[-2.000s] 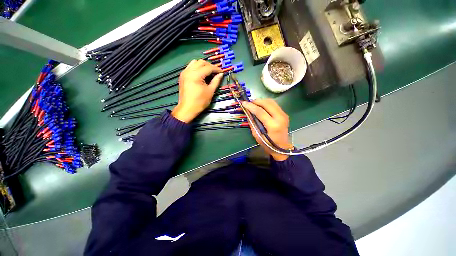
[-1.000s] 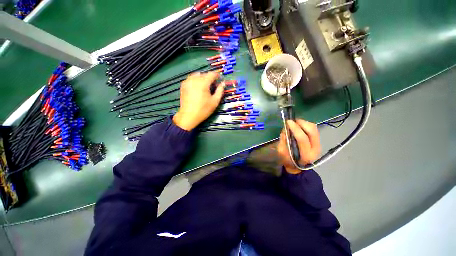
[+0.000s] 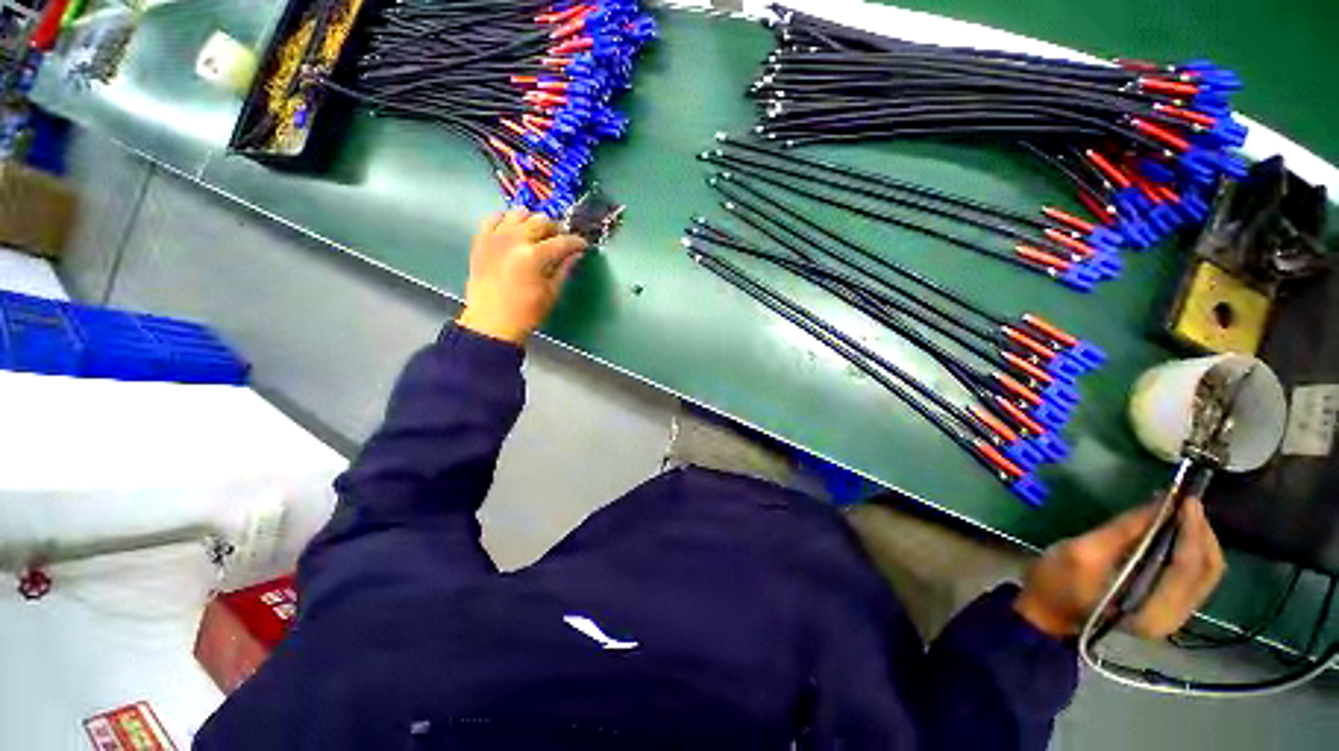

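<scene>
My left hand (image 3: 517, 273) is at the small pile of dark loose parts (image 3: 593, 222), its fingertips at the pile's left edge; whether they hold a part cannot be told. My right hand (image 3: 1138, 569) holds the soldering iron (image 3: 1170, 517), whose tip is inside the white round cup (image 3: 1163, 409) with metallic shavings. Black cables (image 3: 866, 326) with red and blue ends lie in a spaced row between my hands. A thick bundle of the same cables (image 3: 955, 103) lies behind the row. Another cable bundle (image 3: 441, 71) lies beyond my left hand.
A black parts tray (image 3: 279, 144) with yellowish contents stands far left. The iron stand with a yellow sponge (image 3: 1223, 305) and the dark grey feeder unit (image 3: 1292, 506) are at the right. Blue crates (image 3: 118, 341) and a red box (image 3: 247, 631) are at lower left.
The view has swung left. My left hand has left the cable row and reached the loose parts pile. My right hand still holds the iron in the cup.
</scene>
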